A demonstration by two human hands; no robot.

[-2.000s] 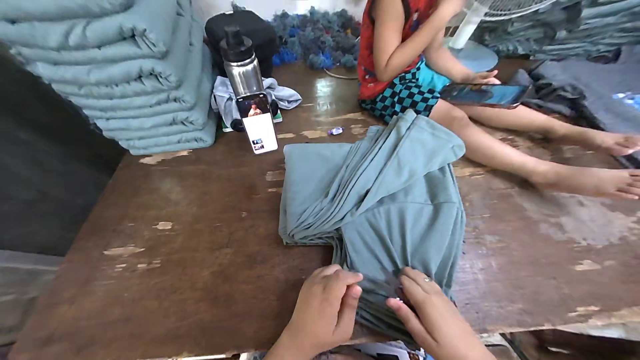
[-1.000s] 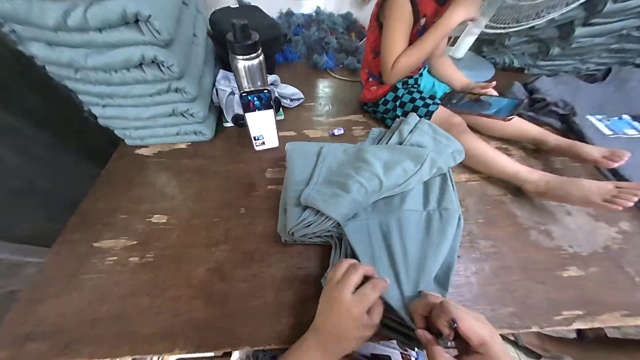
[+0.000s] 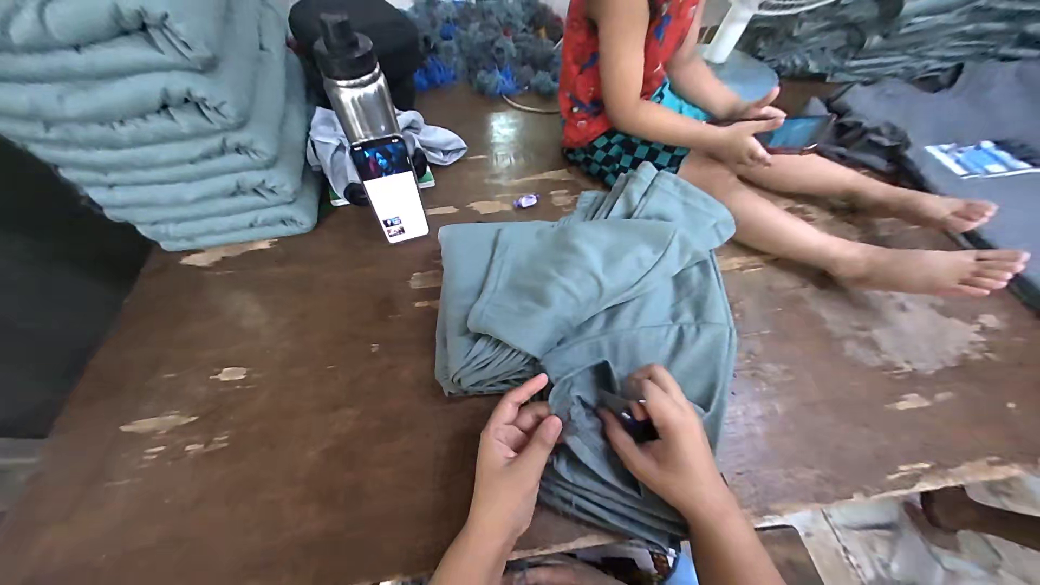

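Several layered grey-green cloth garments (image 3: 569, 284) lie in a loose pile on the brown wooden table, their near ends reaching its front edge. My left hand (image 3: 516, 439) is at the left side of the near cloth, thumb and fingers bent around its edge; a thin fold seems to be between them. My right hand (image 3: 666, 435) grips a small dark tool, probably thread snips (image 3: 626, 410), with its tip against the bunched cloth. The handle is mostly hidden by my fingers.
Folded grey-green cloth (image 3: 195, 154) is stacked at the back left. Beside it a phone (image 3: 390, 191) leans on a steel bottle (image 3: 361, 97). A small wrapped item (image 3: 526, 201) lies behind the pile. A person (image 3: 650, 106) sits at the back right, legs stretched across the table (image 3: 268, 455).
Both hands have moved away from the table's front edge, further up the cloth. The near cloth has been gathered up between them. The dark tool now shows more plainly in my right hand.
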